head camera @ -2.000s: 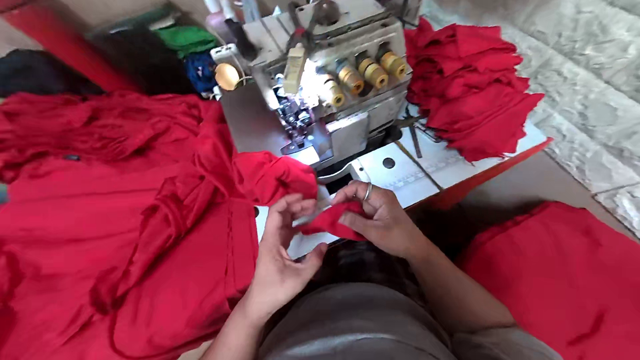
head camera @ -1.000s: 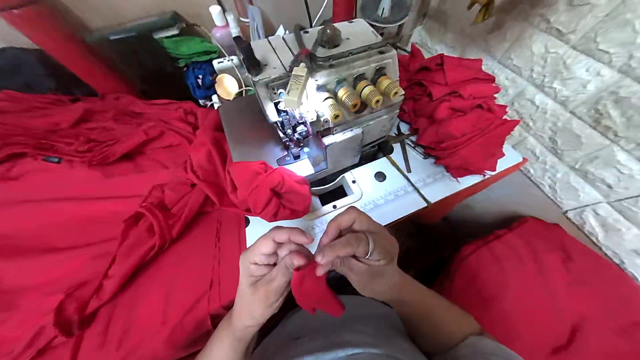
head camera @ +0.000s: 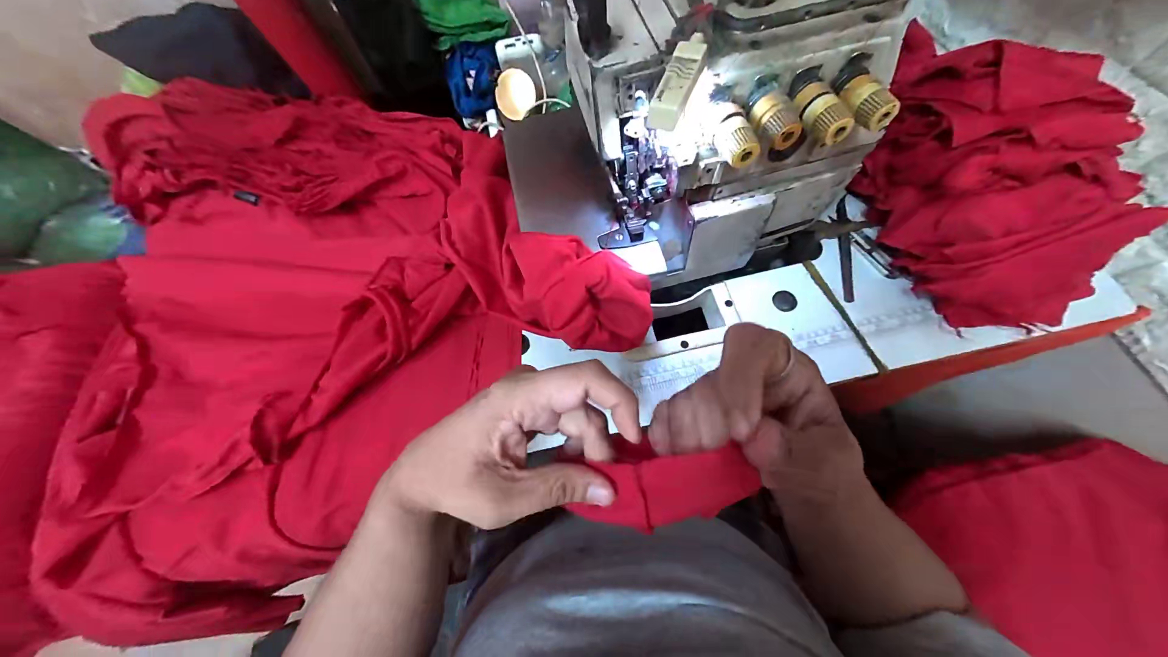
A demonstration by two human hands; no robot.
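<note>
A small folded band of red fabric (head camera: 666, 488), with a seam across its middle, is stretched between my two hands close to my lap. My left hand (head camera: 529, 447) pinches its left end between thumb and fingers. The right end is gripped by my right hand (head camera: 753, 406), which wears a ring. Just beyond them is a white sewing table (head camera: 776, 338) with a printed ruler scale. An overlock sewing machine (head camera: 639, 173) stands on it with its lamp lit. A bunched piece of red cloth (head camera: 584, 292) lies at the table's left, in front of the machine.
A large heap of red fabric (head camera: 274, 365) spreads over the left side. Cut red pieces (head camera: 1013, 182) are stacked at the table's right end, beside dark metal tweezers or a similar tool (head camera: 845, 255). More red cloth (head camera: 1049, 538) lies at lower right. Green cloth (head camera: 464, 18) is behind.
The small red piece hung down from my fingertips a second ago; now it is spread sideways between my hands, which have moved apart.
</note>
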